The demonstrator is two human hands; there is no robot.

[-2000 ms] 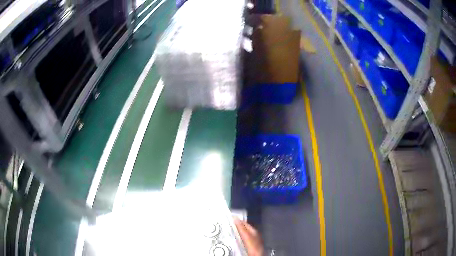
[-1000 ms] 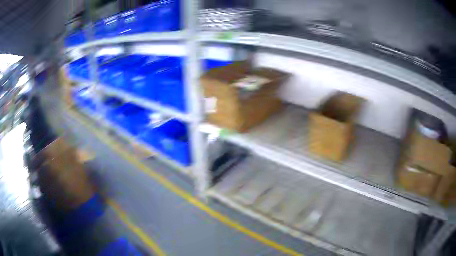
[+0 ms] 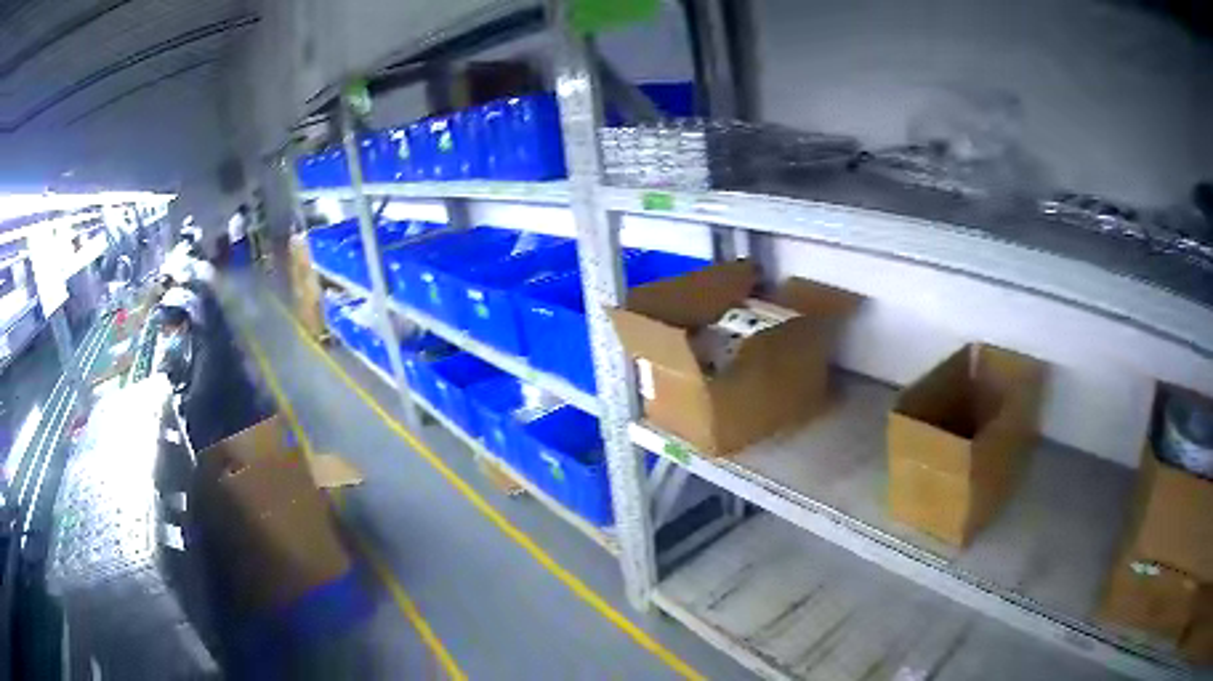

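Neither of my hands is in the picture. The storage rack (image 3: pixel 601 266) of pale metal beams stands in front of me and to the right. Its left bays hold blue plastic bins (image 3: pixel 556 326) on several levels. On its middle shelf stand an open cardboard box (image 3: pixel 725 386) with pale things in it and a smaller open cardboard box (image 3: pixel 960 446). More cardboard boxes are at the right edge. A stack of clear trays (image 3: pixel 656 157) lies on the top shelf.
At the left, a tall tray stack (image 3: pixel 113 492) stands on the green conveyor line. An open cardboard box (image 3: pixel 273 512) stands beside it, above a blurred blue bin. A grey aisle (image 3: pixel 459 565) with yellow lines runs between line and rack. People show small and blurred far along the line.
The view has swung from the conveyor line to the rack on the right, and now sits slightly further left and sharper. The hand seen at the bottom two seconds ago is out of view.
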